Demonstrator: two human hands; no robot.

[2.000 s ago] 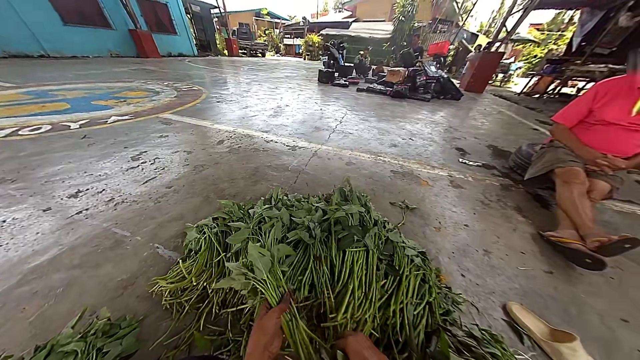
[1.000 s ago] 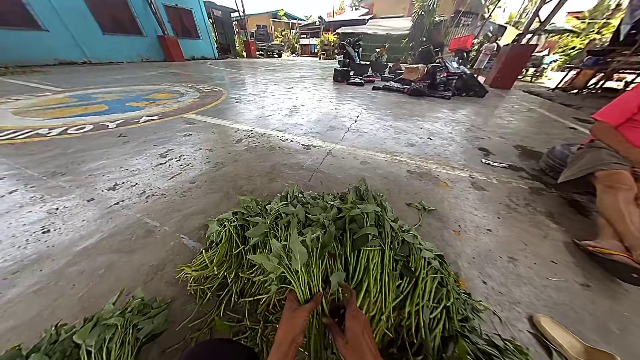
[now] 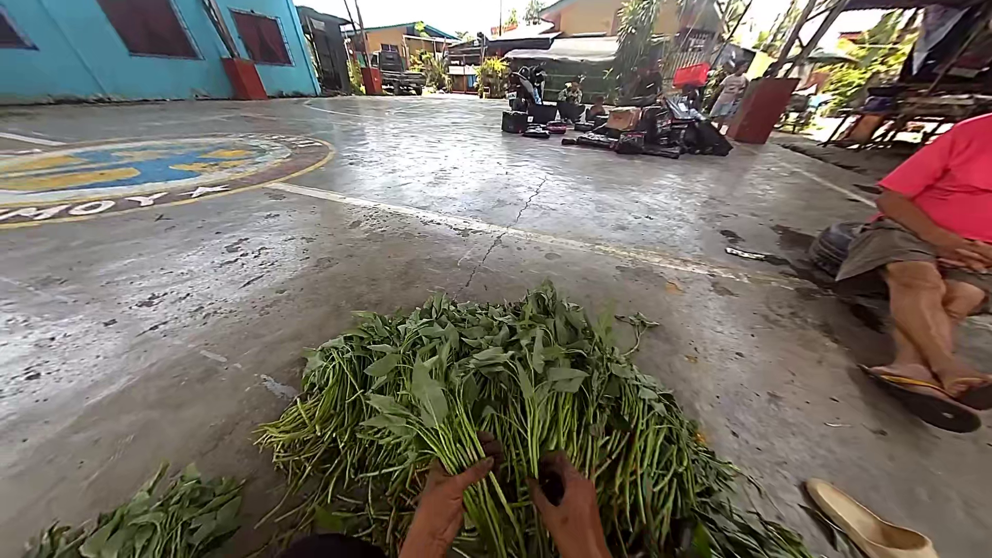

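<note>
A wide heap of leafy green vegetable stalks (image 3: 604, 387) lies on the concrete in front of me, leaves pointing away and stems toward me. At its near side my left hand (image 3: 453, 496) is closed around a bunch of stalks (image 3: 473, 453), thumb across the stems. Just to the right, my right hand (image 3: 566, 496) has its fingers curled at a few upright stems; its fingertips are partly hidden among them. A smaller pile of the same greens (image 3: 167, 515) rests on the ground at the lower left.
On the right sits a person (image 3: 949, 178) in a pink shirt, wearing flip-flops (image 3: 922, 399). A beige shoe (image 3: 868, 519) lies at the lower right. Dark bags and assorted goods (image 3: 651, 128) are spread farther off, near a red post base (image 3: 763, 110).
Between one second ago and now, my left hand has closed around a bunch of stalks. Two seconds ago both hands were lower in view, partly buried in the stems.
</note>
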